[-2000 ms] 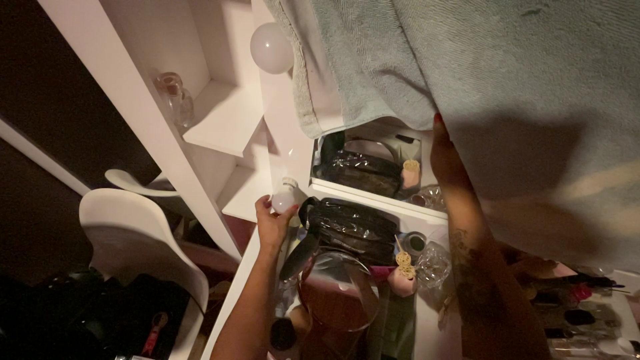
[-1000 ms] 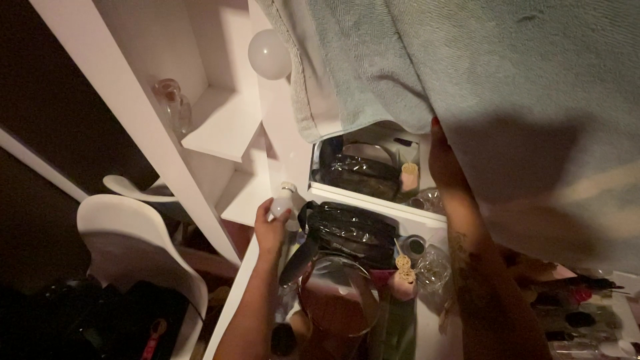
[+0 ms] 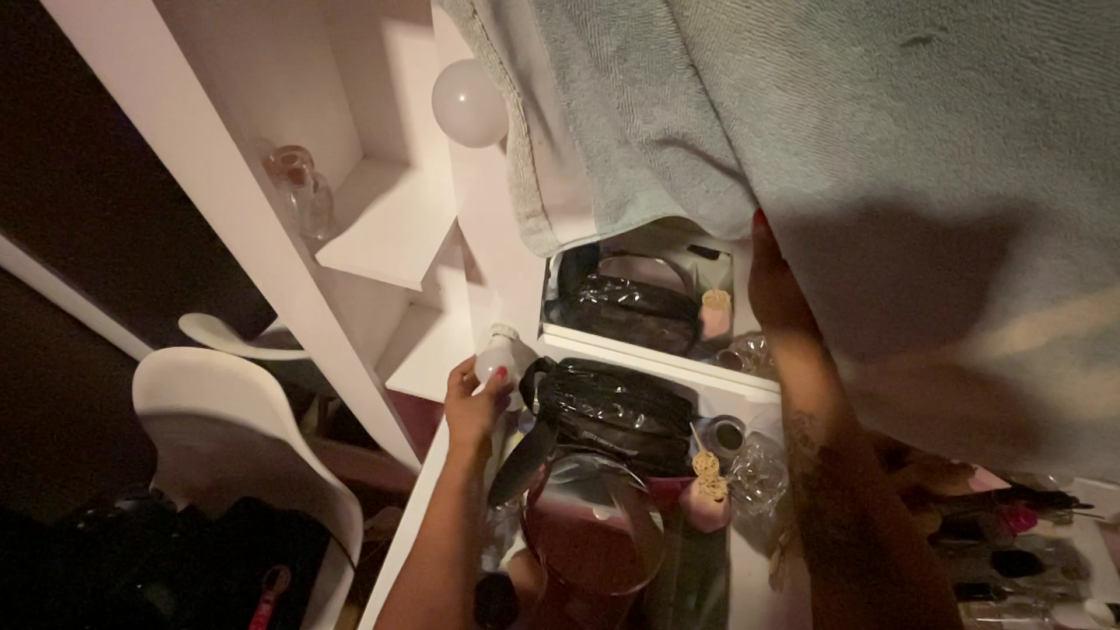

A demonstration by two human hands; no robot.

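My left hand (image 3: 472, 407) holds a white light bulb (image 3: 496, 360) by its round part, its base pointing up toward the white panel. Above, another round white bulb (image 3: 470, 103) is mounted on the panel beside a towel's edge. My right hand (image 3: 774, 271) is raised against the hanging pale blue-green towel (image 3: 639, 114), its fingers mostly hidden. Between my arms, a shiny black bag (image 3: 617, 411) lies on the white vanity before a mirror (image 3: 643, 302). Next to the bag are a pink reed diffuser (image 3: 707, 507) and a clear faceted glass container (image 3: 757, 477).
A large round transparent vessel (image 3: 595, 525) stands close in front of the bag. White shelves (image 3: 385, 223) with a glass bottle (image 3: 302, 192) rise at left, above a white chair (image 3: 227, 429) bearing dark cloth. Cosmetics (image 3: 1015, 560) crowd the lower right.
The bulb in my left hand shows its base more clearly than a second ago, when my fingers covered more of it. My right hand stays against the towel.
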